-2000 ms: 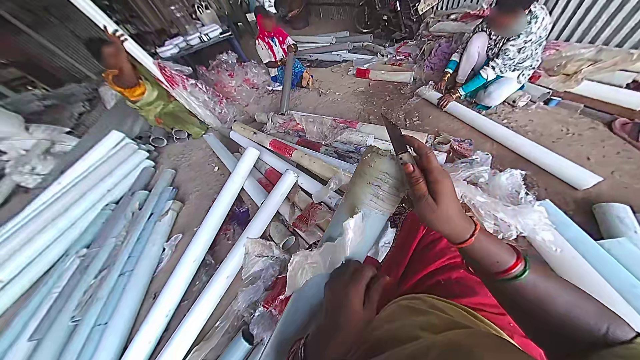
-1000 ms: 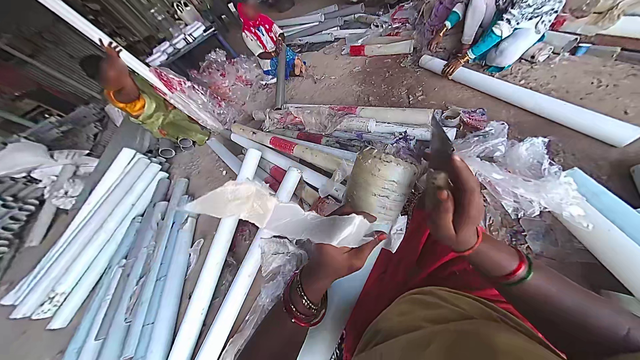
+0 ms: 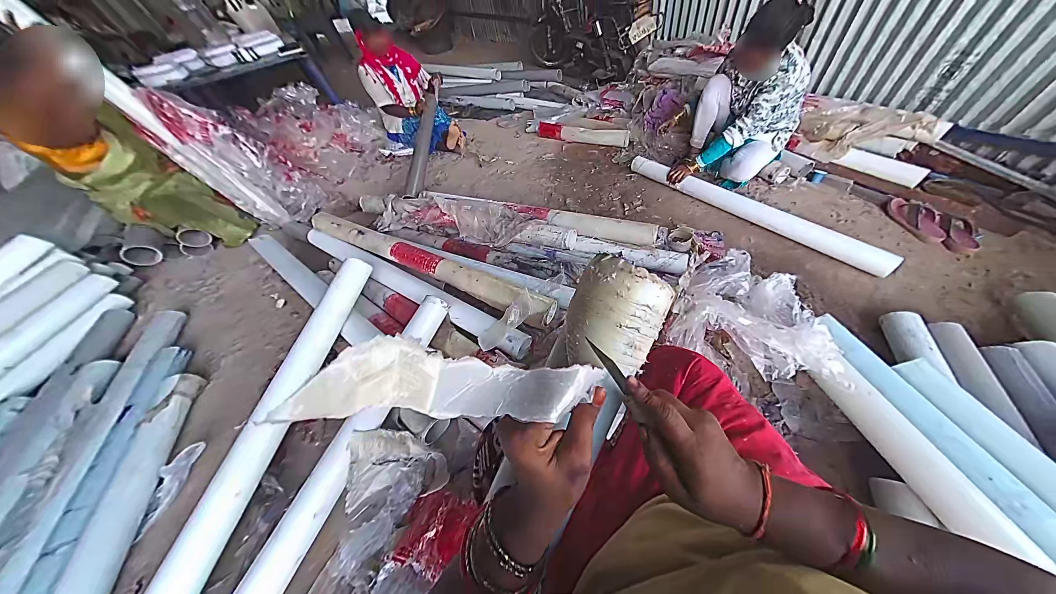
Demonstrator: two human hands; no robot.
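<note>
A torn strip of whitish sheet material (image 3: 445,384) stretches out to the left from my left hand (image 3: 544,454), which pinches its right end between thumb and fingers. My right hand (image 3: 681,445) grips a knife with a dark pointed blade (image 3: 609,365), its tip pointing up and left, close beside the strip's end. Between my knees a thick pipe leans away from me, its far end wrapped in a rough, cream-coloured layer (image 3: 623,309). The pipe's lower part passes behind my hands and is partly hidden. The knife's handle is covered by my fingers.
White pipes (image 3: 272,421) lie to my left beside stacked grey-blue pipes (image 3: 107,462). Pipes with red wrapping (image 3: 417,257) and crumpled clear plastic (image 3: 742,318) lie ahead. More pipes (image 3: 932,445) are at right. Three people sit or crouch around, one touching a long white pipe (image 3: 775,219).
My left hand, low on the pipe two seconds ago, has come up and holds the strip out to the left. My right hand still holds the knife, now lower and tilted toward the strip.
</note>
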